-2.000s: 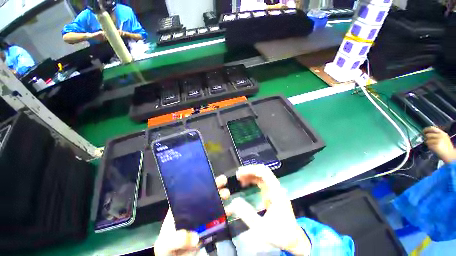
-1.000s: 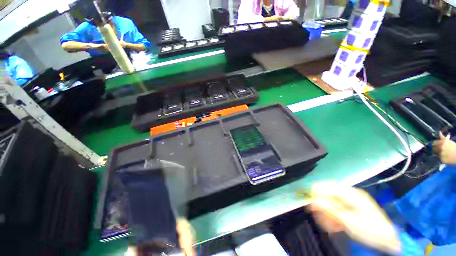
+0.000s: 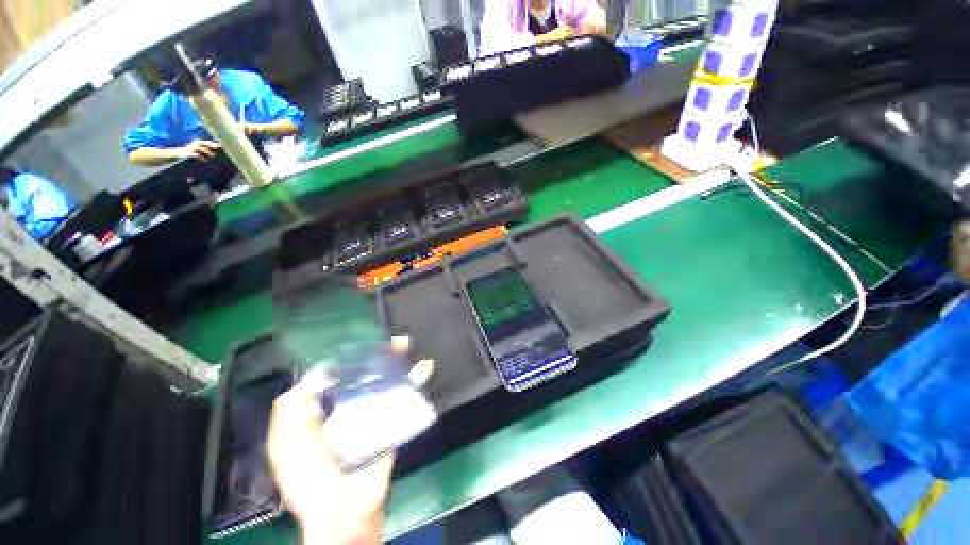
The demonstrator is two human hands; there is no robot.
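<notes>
My left hand (image 3: pixel 335 479) holds a smartphone (image 3: pixel 372 410) over the left part of the near foam tray (image 3: pixel 628 303). Hand and phone are motion-blurred, with a bright glare on the phone's lower part. A second phone (image 3: pixel 521 330) lies in a middle pocket of the tray, its screen showing green lines at the top. A third phone (image 3: pixel 250 458), dark-screened, lies in the leftmost pocket, partly hidden by my hand. My right hand is not in view.
An orange mat (image 3: pixel 441 253) and a tray of phones (image 3: pixel 425 218) lie behind. The white socket tower (image 3: pixel 713 106) and its cable (image 3: pixel 840 261) are at the right. Black trays (image 3: pixel 782 468) sit low at the right. A neighbour's blue sleeve (image 3: pixel 925 383) shows there.
My right hand has left the view. The phone in my left hand remains over the tray's left part. The neighbour's tray at the right is gone from the bench; a blurred dark shiny object shows higher up.
</notes>
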